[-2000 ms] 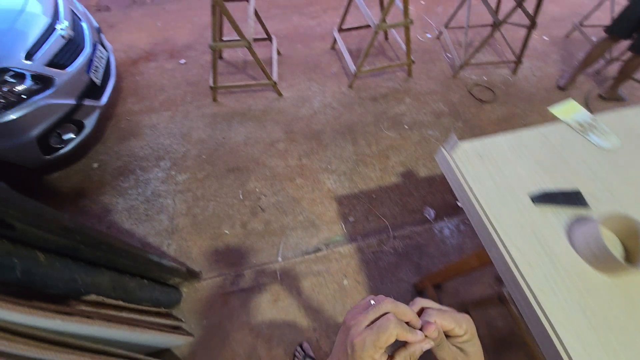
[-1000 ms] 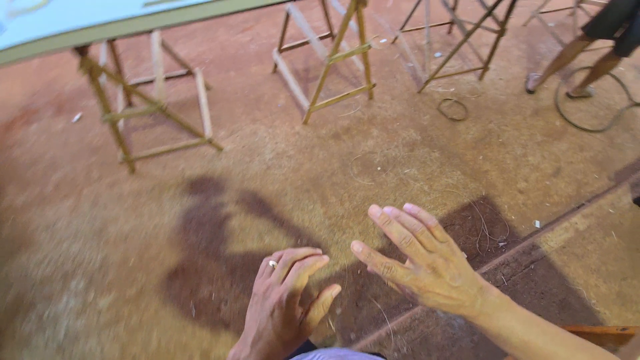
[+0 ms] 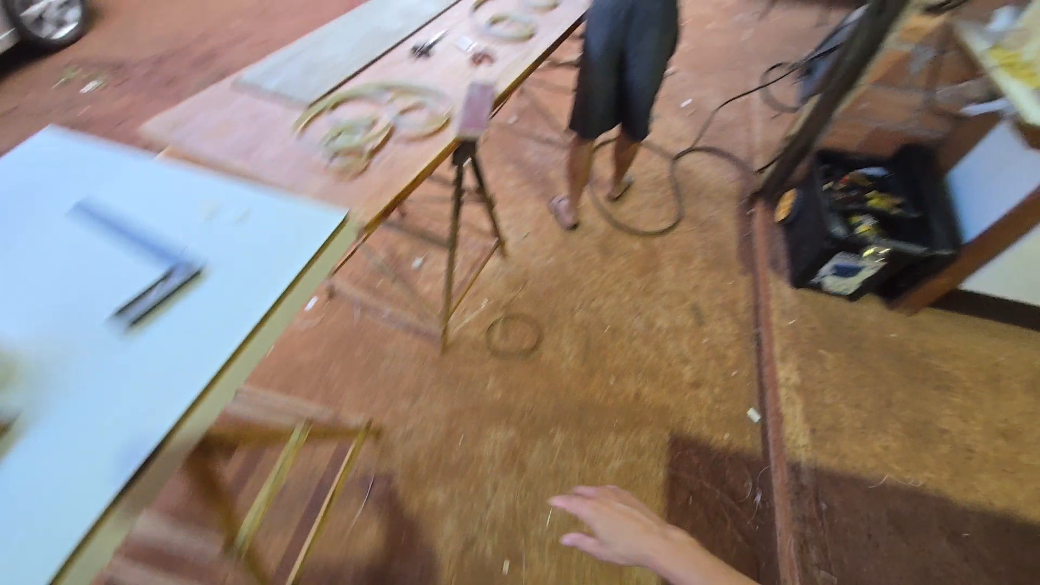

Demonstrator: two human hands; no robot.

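My right hand (image 3: 613, 524) hangs over the brown floor at the bottom of the head view, fingers apart, holding nothing. My left hand is out of the frame. To the left of my right hand stands a light-topped worktable (image 3: 203, 341), on which a try square (image 3: 158, 292) lies, blurred. Beyond it a long panel on trestles carries ring-shaped and curved cut pieces (image 3: 422, 110), a reddish block (image 3: 477, 110) and a small dark tool (image 3: 426, 45).
A person in dark shorts (image 3: 621, 73) stands beside the far panel. A cable (image 3: 678, 195) loops on the floor near their feet. A wooden trestle (image 3: 451, 252) supports the panel. At right are a black crate (image 3: 877, 219) of mixed items and a slanting post (image 3: 829, 97).
The view has swung far to the right. My hands were together two seconds ago, then apart and empty one second ago; now my left hand is out of view.
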